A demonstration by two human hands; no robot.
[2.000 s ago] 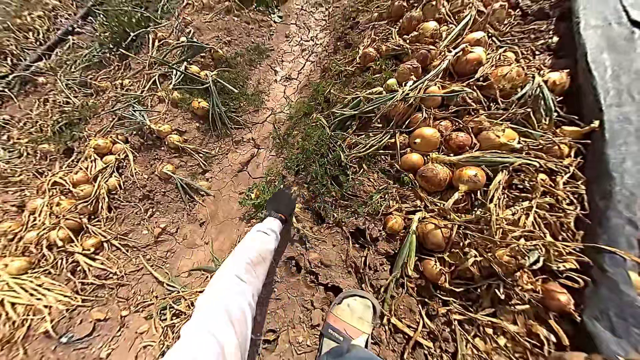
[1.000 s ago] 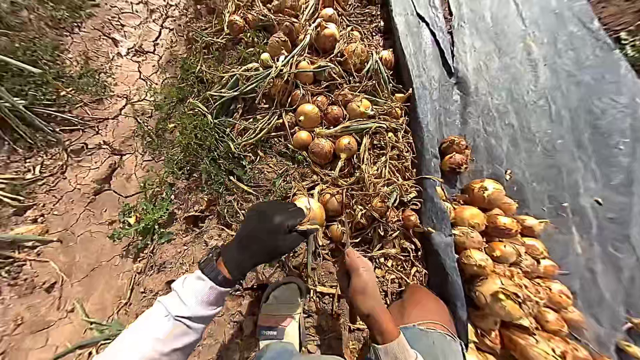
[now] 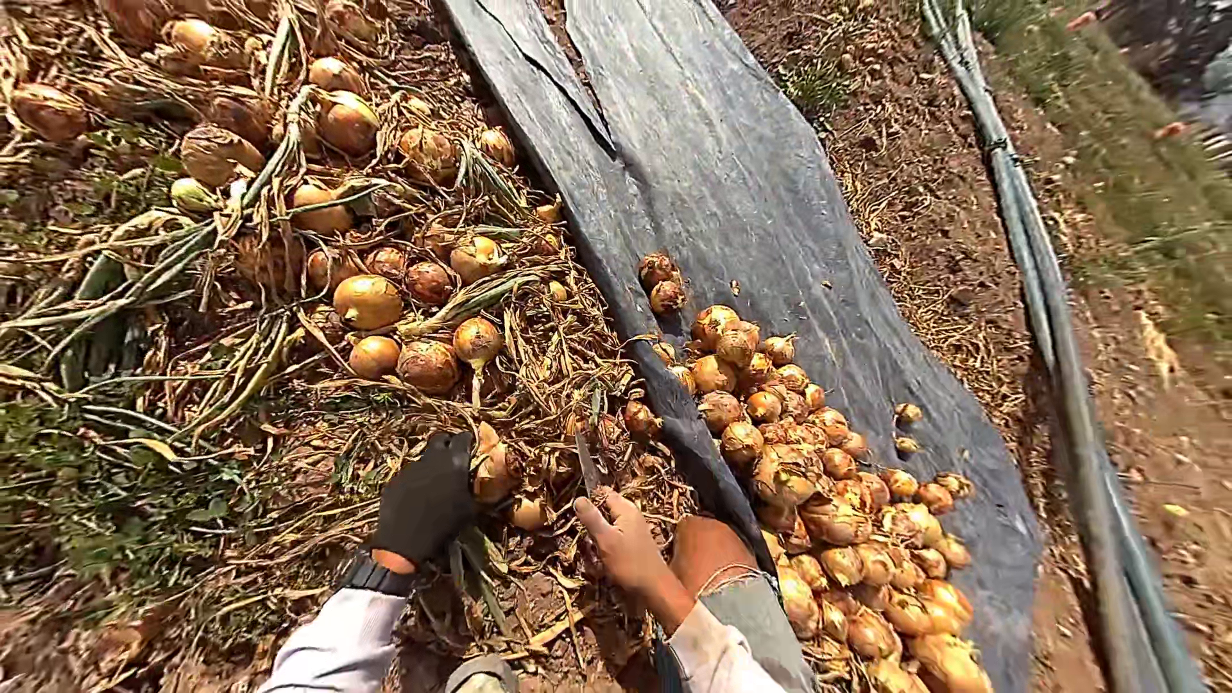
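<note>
My left hand (image 3: 426, 499), in a black glove with a dark watch at the wrist, is closed on a yellow onion (image 3: 493, 465) at the lower centre. Green leaves hang below that hand. To its right my bare right hand (image 3: 621, 539) grips a knife, whose blade (image 3: 585, 460) points up and away from me. The knife's handle is hidden in my fingers. More onions with dry tops lie just ahead, among them a round yellow onion (image 3: 368, 302) and one with its neck toward me (image 3: 477, 342).
A grey plastic sheet (image 3: 760, 183) runs along the right of the onion row, with a heap of trimmed onions (image 3: 837, 520) on it. Beyond it lies a long bundle of grey tubing (image 3: 1044, 289). My bare knee (image 3: 710, 553) is beside the sheet's edge. Green weeds grow at the left.
Two seconds ago my gloved hand was empty-looking over the soil path; one second ago it was at an onion, with my right hand beside it. The view has swung right.
</note>
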